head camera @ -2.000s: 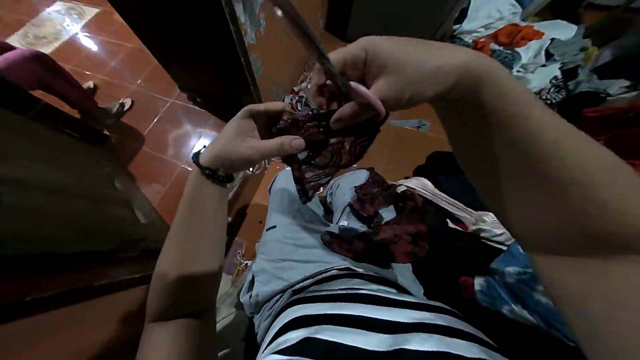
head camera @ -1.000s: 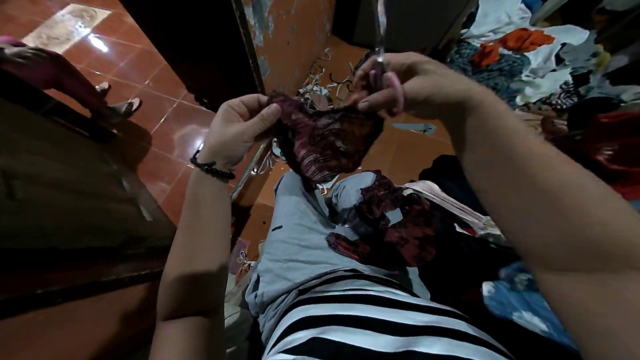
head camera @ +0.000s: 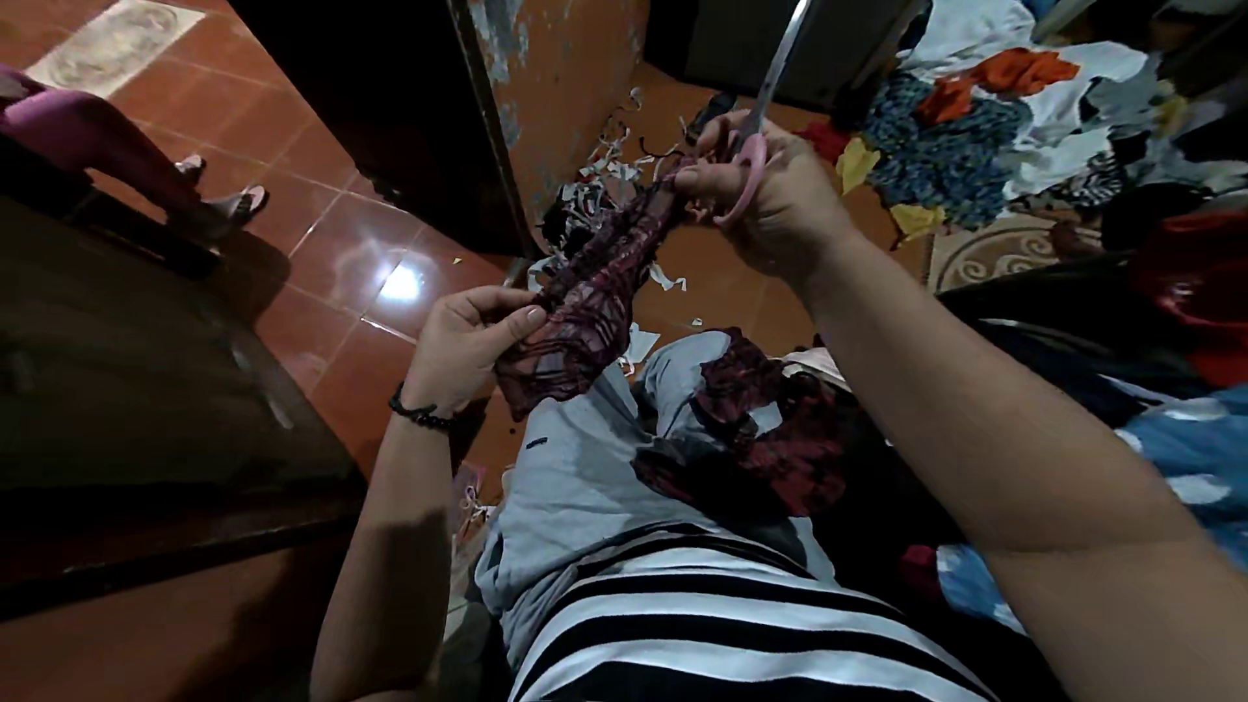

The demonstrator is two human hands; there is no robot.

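A thin, dark maroon patterned fabric piece (head camera: pixel 585 312) is stretched between my two hands. My left hand (head camera: pixel 478 341), with a black beaded bracelet at the wrist, pinches its lower left edge between thumb and fingers. At the upper end my right hand (head camera: pixel 760 195) grips the fabric and also carries scissors with pink handles (head camera: pixel 747 185), whose blades point up and away. More maroon and dark patterned fabric (head camera: pixel 780 429) lies over my lap, on grey cloth trousers.
Scraps and strings (head camera: pixel 604 195) lie on the floor beside a peeling orange wall (head camera: pixel 565 88). A heap of clothes (head camera: pixel 946 146) spreads at upper right, with blue spotted cloth (head camera: pixel 1189 458) at right. Another person's leg (head camera: pixel 117 146) and sandals show at left, near dark wooden furniture (head camera: pixel 146 390).
My hands have moved apart, and the maroon fabric, bunched between them two seconds ago, is now drawn out long. The scissors stay in my right hand.
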